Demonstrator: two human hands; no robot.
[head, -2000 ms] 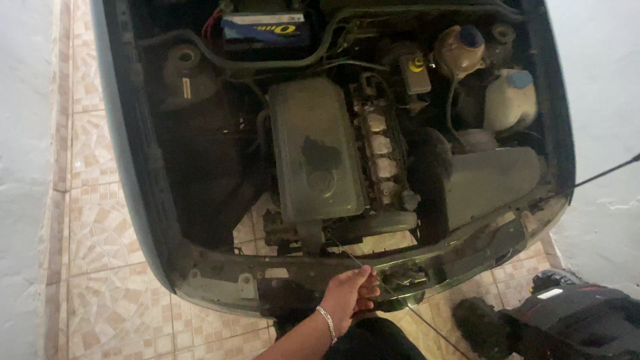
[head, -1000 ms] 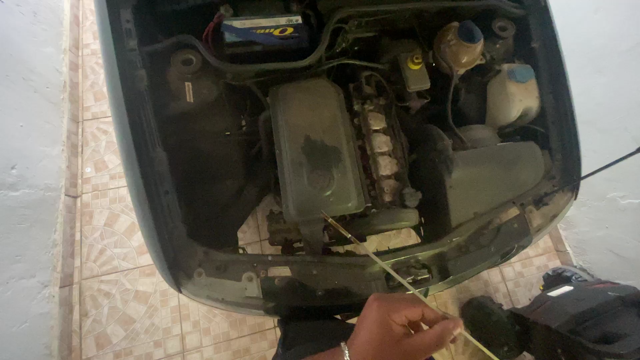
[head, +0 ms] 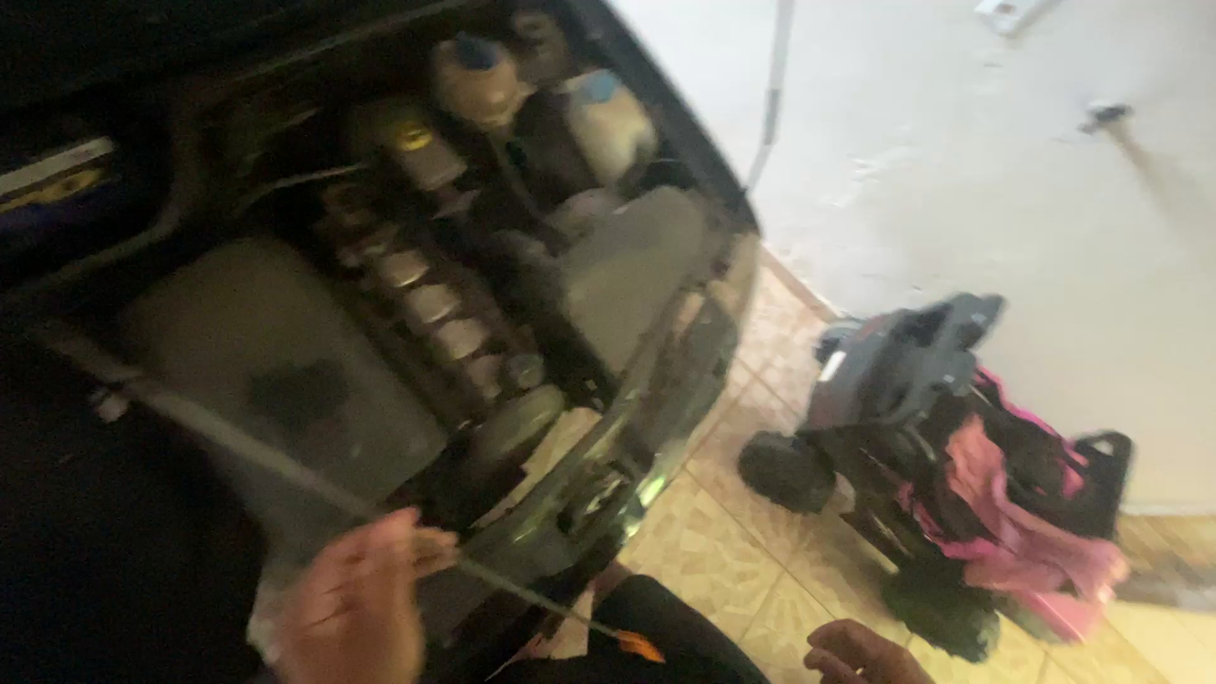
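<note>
Between the fingertips of my left hand, at the lower left, is a thin dipstick. One end, with an orange handle, points to the lower right. A longer blurred rod line runs up and left from the hand over the engine cover; whether it is the same dipstick is unclear. My right hand shows partly at the bottom edge, fingers slightly apart and bent, with nothing seen in it. The open car engine bay lies beyond my left hand.
A blue-capped reservoir, a rounder reservoir and a yellow-capped reservoir sit in the bay. The battery is at the left. A stroller with pink cloth stands on the tiled floor by the white wall.
The view has swung right and moved closer. The dipstick, whose tip was near the engine cover's front edge, is now held across the bay's near side. A second hand has come into view.
</note>
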